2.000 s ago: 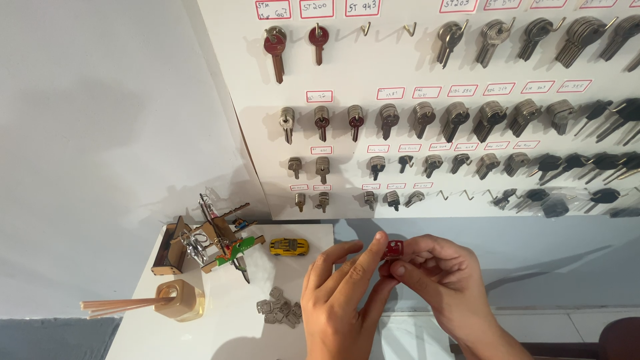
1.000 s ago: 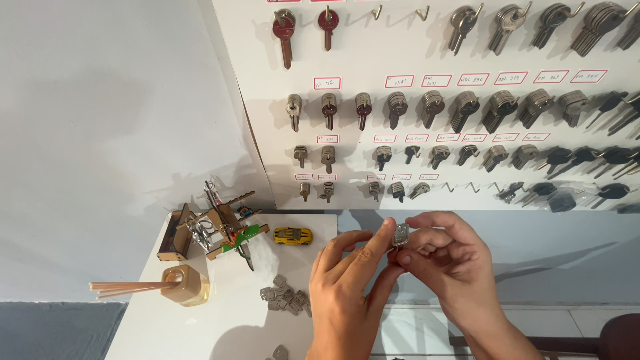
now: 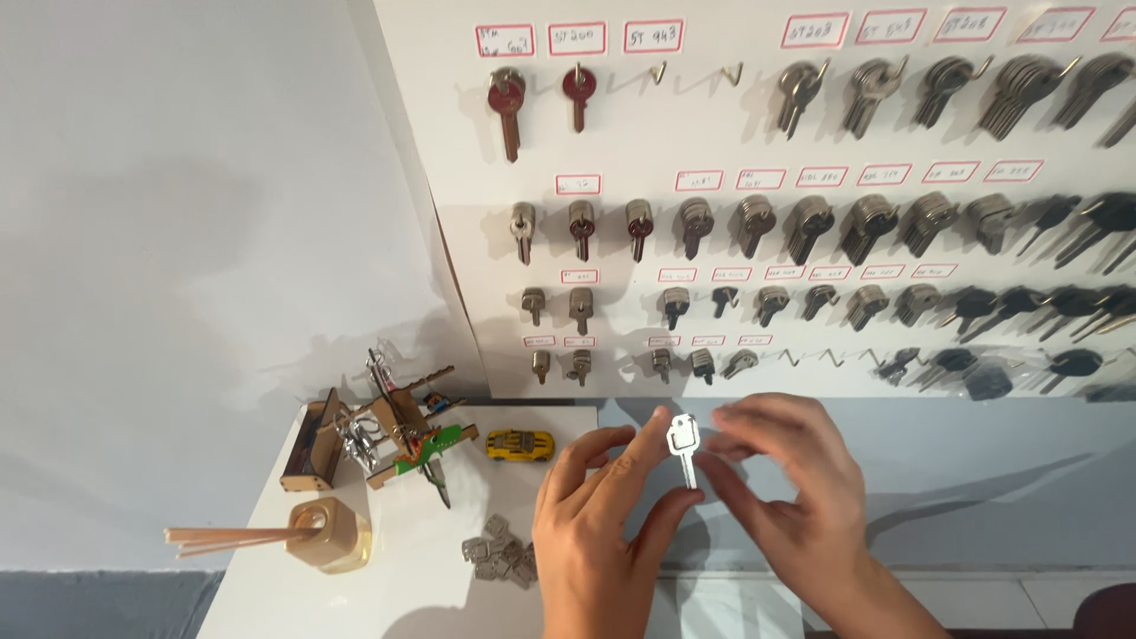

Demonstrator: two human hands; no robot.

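A silver key blank (image 3: 684, 444) stands upright in the fingers of my left hand (image 3: 596, 524), its head up near the index finger and its tip at the thumb. My right hand (image 3: 781, 484) is just right of the key with its fingers apart; nothing shows between them. Left of my left hand, a pile of silver key blanks (image 3: 501, 555) lies on the white table (image 3: 417, 572). Above both hands, rows of key blanks hang from hooks on a white board (image 3: 612, 133), with handwritten labels over many of them.
A yellow toy car (image 3: 520, 445) sits near the board. Further left are a wooden stand (image 3: 404, 422) holding keyrings, an open wooden box (image 3: 311, 444) and a reed diffuser (image 3: 328, 532) with sticks pointing left. A grey wall fills the left side.
Earlier, both hands were together around a small object, red two seconds ago and silver one second ago. Now the right hand is apart from the key, and the key's full length shows.
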